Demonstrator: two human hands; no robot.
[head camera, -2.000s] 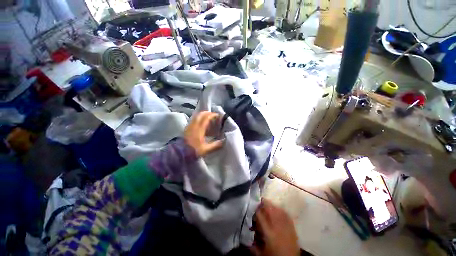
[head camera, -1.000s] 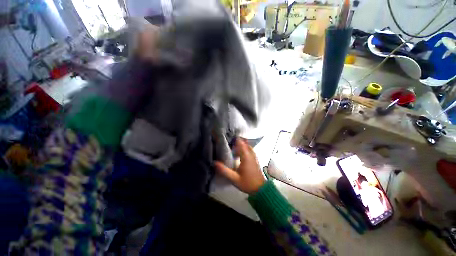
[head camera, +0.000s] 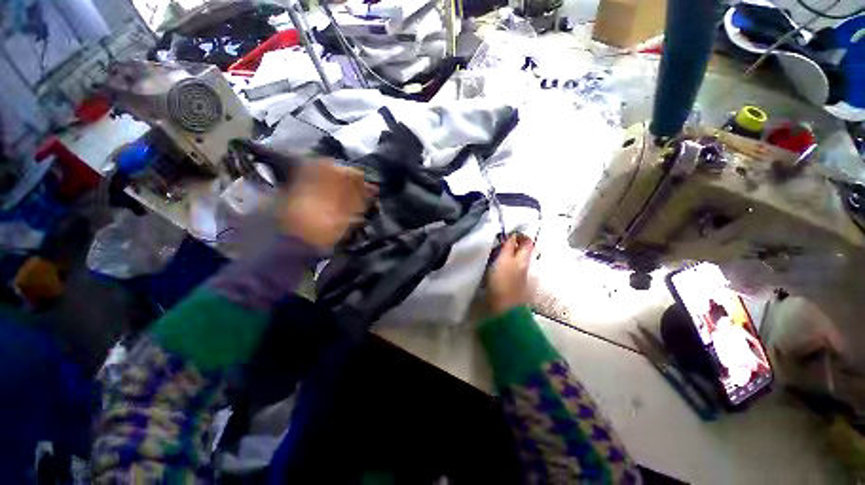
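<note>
The garment (head camera: 422, 237), light grey with dark grey panels and black strips, lies in a loose heap on the table left of the sewing machine (head camera: 721, 199). My right hand (head camera: 512, 270) grips an edge of its light grey cloth near a black strip. My left hand (head camera: 327, 204) is blurred, over the heap's left side by dark cloth; whether its fingers hold cloth cannot be told. The presser foot area (head camera: 635, 275) is under bright light, right of my right hand, and the garment is apart from it.
A lit smartphone (head camera: 723, 332) leans on a round black object, with teal-handled snips (head camera: 678, 374) beside it. Another machine (head camera: 194, 109) stands at the left. Cloth piles (head camera: 389, 43) lie behind. A yellow spool (head camera: 749, 118) is on the machine. A dark upright tube (head camera: 683, 66) rises behind it.
The garment, lifted and blurred a second ago, now lies lower on the table with its dark panels showing. My left hand has come down; my right hand has moved up and right and now grips cloth.
</note>
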